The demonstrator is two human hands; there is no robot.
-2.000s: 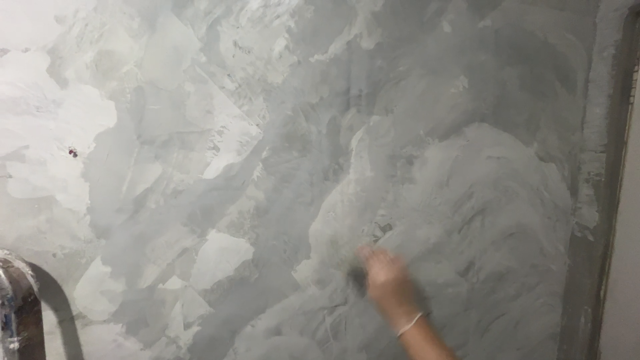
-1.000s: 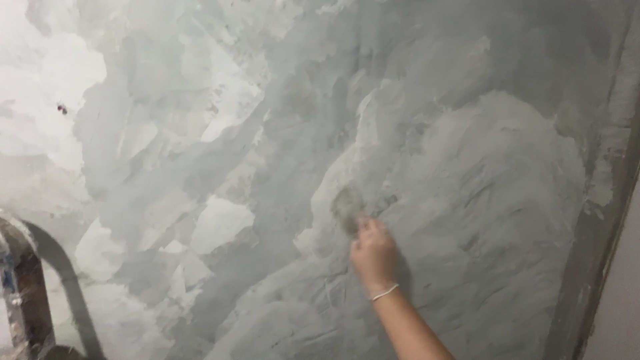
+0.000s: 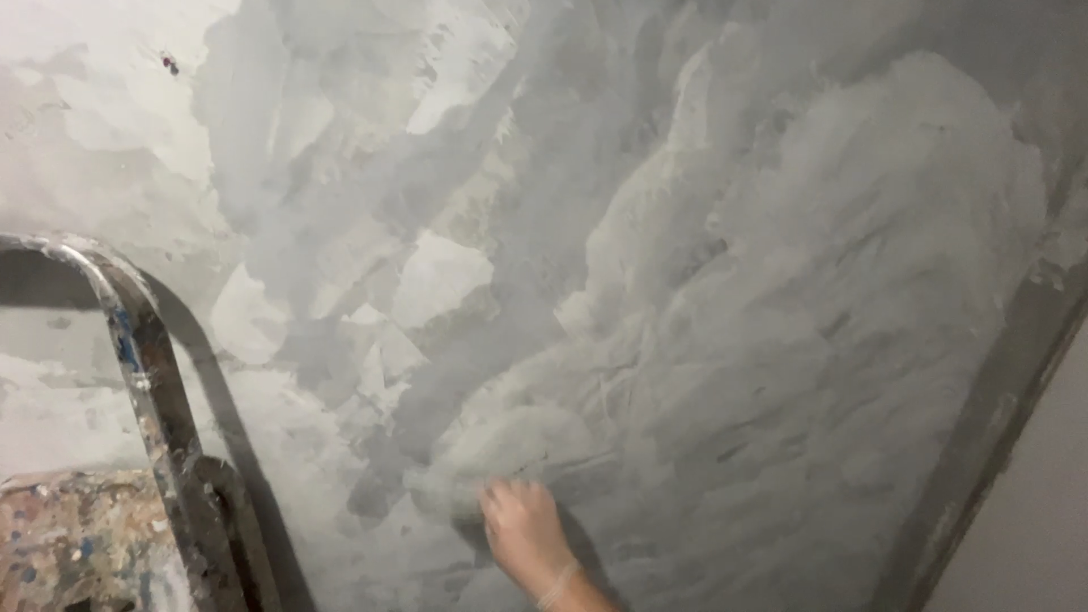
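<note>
My right hand (image 3: pixel 523 527), with a pale band at the wrist, is low in the head view, right up against a wall (image 3: pixel 765 408) coated in patchy grey and whitish plaster or paint. Its fingers are closed on a flat, greyish-green hand tool (image 3: pixel 466 508), blurred and lying along the surface to the left of the fingertips; its exact kind cannot be told. Streaks and soft ridges mark the grey coat around the hand. My left hand is out of view.
A paint-spattered metal stepladder (image 3: pixel 157 365) stands at the left, its curved rail throwing a shadow on the wall. Its stained step (image 3: pixel 81 544) is at the lower left. A darker grey strip (image 3: pixel 977 433) runs down the right edge. Something small and dark (image 3: pixel 170 64) sticks out at the upper left.
My right hand has moved down and to the left along the wall, with the tool in it. The view has shifted, showing more of the ladder.
</note>
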